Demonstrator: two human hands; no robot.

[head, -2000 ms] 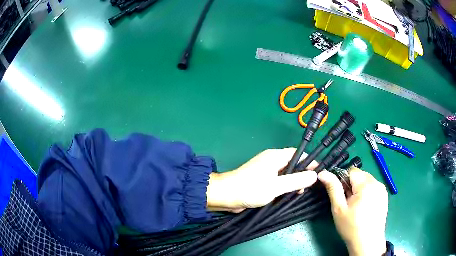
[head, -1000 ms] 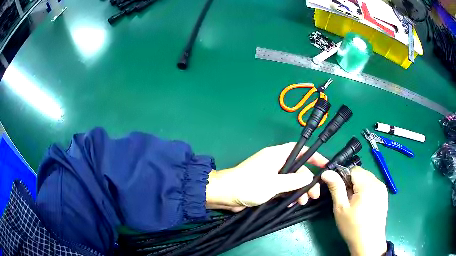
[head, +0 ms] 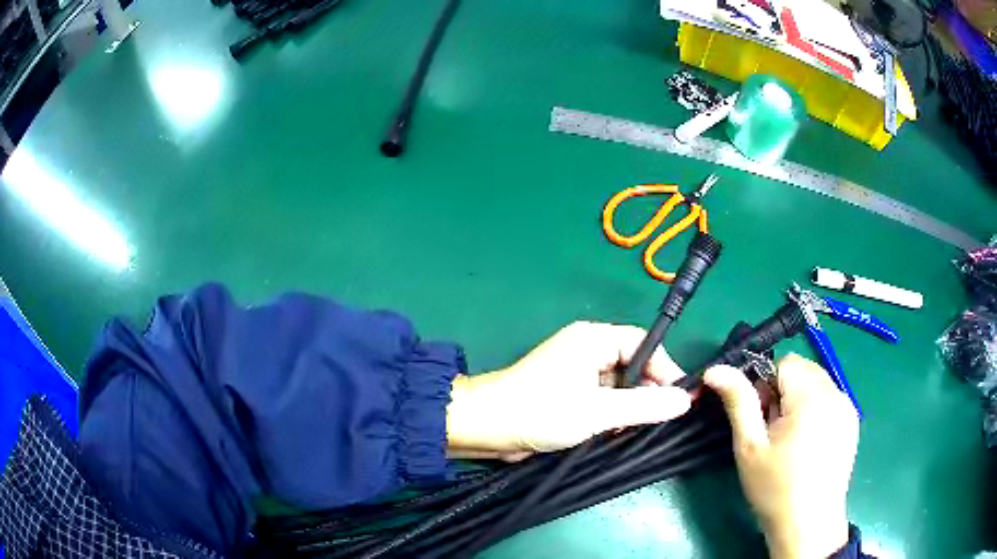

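Note:
My left hand (head: 579, 393), bare, is closed around black cable leads (head: 525, 491) that run in a bundle to the lower left. One black moulded connector (head: 691, 273) stands up from its fingers, pointing up and right. My right hand (head: 789, 426) has thumb and fingers closed at the connector ends right of the left hand. A small shiny piece (head: 758, 368) shows at its fingertips; I cannot tell what it is. Another connector (head: 782, 324) points right, just above the right fingers, over the jaws of the blue cutters. The other connector ends are mostly hidden by the fingers.
Orange-handled scissors (head: 656, 224), blue-handled cutters (head: 831, 349) and a white marker (head: 867, 287) lie on the green bench (head: 273, 207). A steel rule (head: 831, 183), green roll (head: 765, 118) and yellow bin (head: 765, 79) lie beyond. A single lead (head: 410, 104) lies at the top. Plastic bags (head: 971, 333) are at right.
The connectors that stood up beside the upright one have gone down and right towards my right hand, leaving one upright. The view has shifted slightly.

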